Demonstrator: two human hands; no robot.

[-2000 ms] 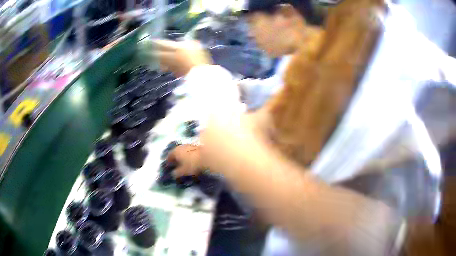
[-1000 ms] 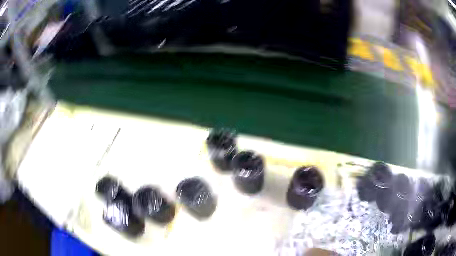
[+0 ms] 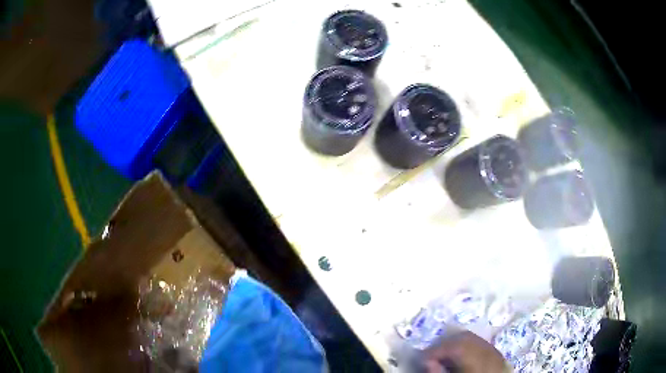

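One hand, which looks like my right hand (image 3: 471, 353), is cut off by the bottom edge, over the bench beside crinkled clear plastic (image 3: 544, 339). Its fingers are blurred at the frame edge, so I cannot tell if they hold anything. My left hand is not in view. Black cylindrical units stand on the cream-white bench (image 3: 292, 182): a group of three (image 3: 339, 109) at the top, then several more (image 3: 485, 175) toward the right edge. Another unit (image 3: 583, 281) is near the plastic, and a dark one (image 3: 613, 346) is beside it.
A dark green belt (image 3: 544, 55) runs along the far right side. On the left are a blue bin (image 3: 131, 102), an open brown carton (image 3: 139, 248) with clear plastic inside, and blue cloth (image 3: 259, 331) at the bottom. A yellow line (image 3: 66, 178) crosses the green floor.
The view has swung from another worker at the bench to the belt, then down and left to the bench's near edge, bin and carton. More of the hand near the plastic now shows.
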